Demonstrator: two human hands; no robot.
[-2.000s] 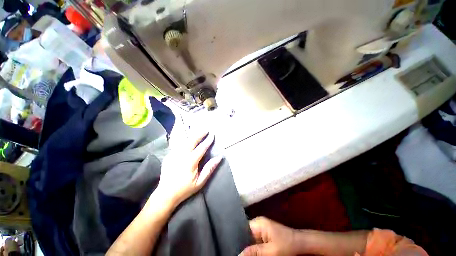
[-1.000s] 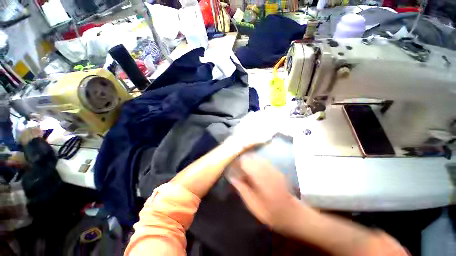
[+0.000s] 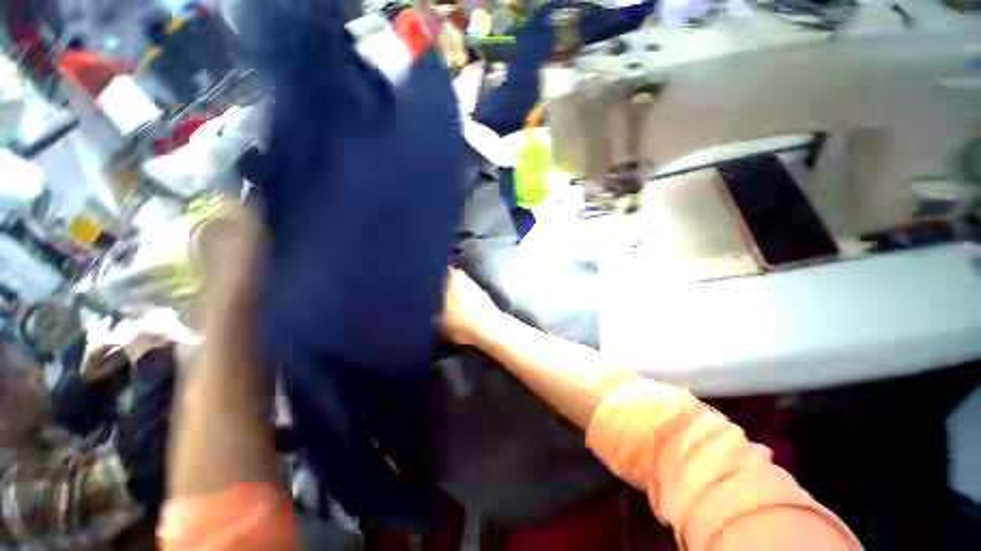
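Note:
The navy garment piece (image 3: 360, 205) is lifted upright in front of me, blurred, and hangs down towards my lap. My left hand (image 3: 228, 242) is raised at its left side; it is blurred and its fingers are partly hidden, so its grip cannot be told. My right hand (image 3: 460, 307) is at the right edge of the navy cloth, its fingers partly hidden behind it. The grey garment panel (image 3: 516, 431) hangs below my right forearm, and part of the grey cloth lies on the table near the needle area (image 3: 611, 194).
The cream sewing machine (image 3: 742, 97) stands at the right with a lime-green tag (image 3: 531, 167) by its head. A black phone-like rectangle (image 3: 777, 213) lies on the white table (image 3: 753, 323). A person's plaid sleeve (image 3: 48, 490) shows at lower left.
The navy cloth has been raised from the table's left side. My left hand has moved left and up, and my right hand has moved left onto the cloth's edge. The view has shifted.

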